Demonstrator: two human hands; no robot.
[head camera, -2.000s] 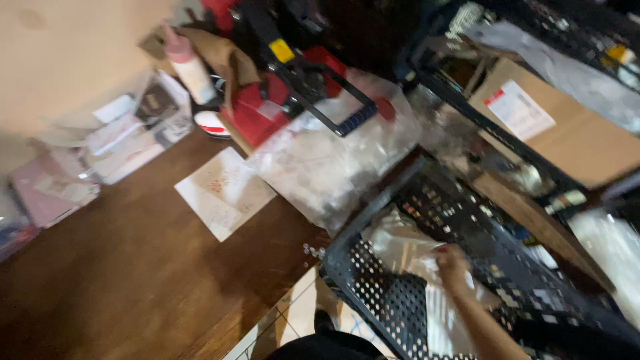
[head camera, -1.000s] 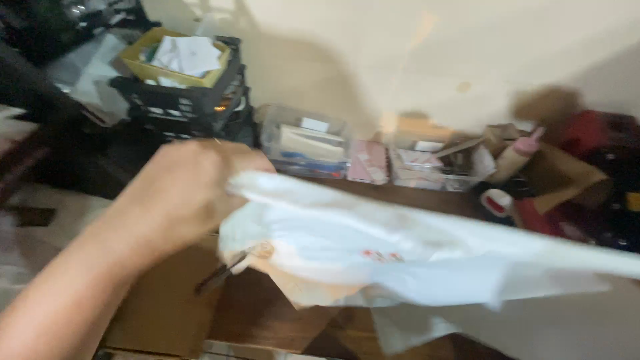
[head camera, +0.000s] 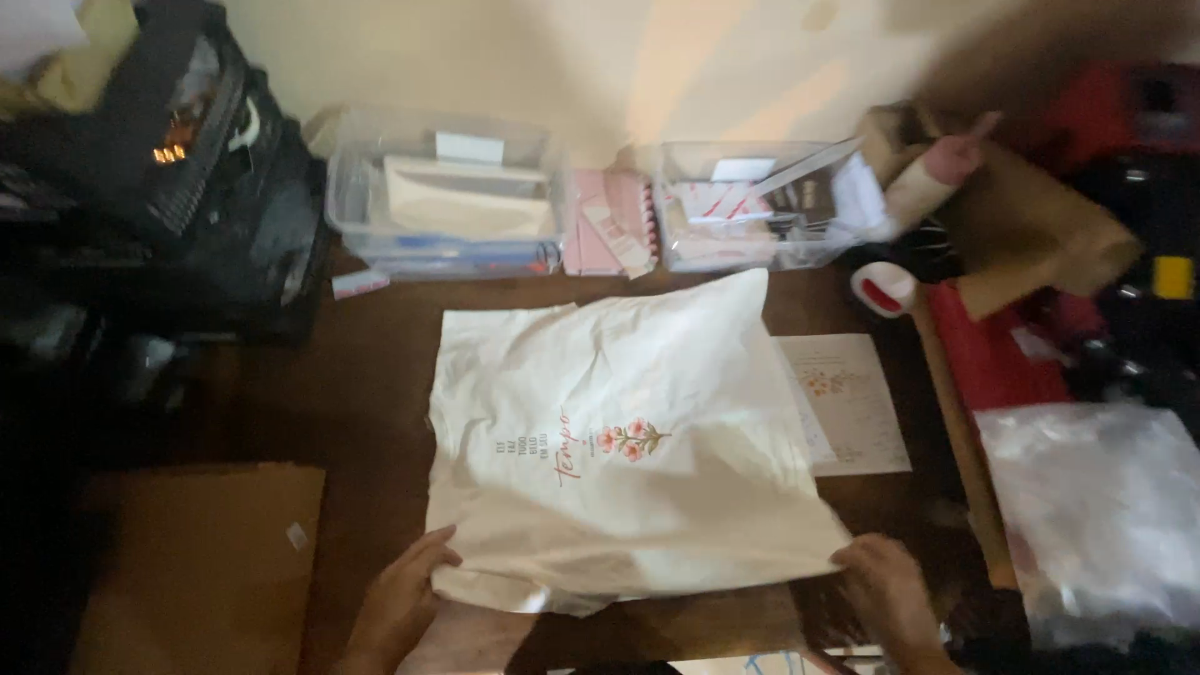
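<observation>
A white printed cloth garment, seemingly a folded T-shirt (head camera: 619, 375), lies spread on the dark wooden table (head camera: 375, 375), its near edge lifted a little. It bears lettering and a pink flower print. My left hand (head camera: 398, 595) pinches the near left corner. The near right corner is held by my right hand (head camera: 886, 595). Partly under the garment's right side lies a printed paper sheet (head camera: 853, 403) with a similar flower design.
Clear plastic boxes (head camera: 450, 253) and a pink spiral notebook (head camera: 609, 225) line the wall. Black crates (head camera: 216, 187) stand left, above a flat cardboard piece (head camera: 202, 562). At right are a pink-topped bottle (head camera: 937, 173), a tape roll (head camera: 884, 288), a cardboard box (head camera: 975, 450) and clear plastic bags (head camera: 1097, 516).
The white cloth, stretched in the air from my left hand a second ago, now lies on the table with both hands at its near corners. The view has swung left from the black crate.
</observation>
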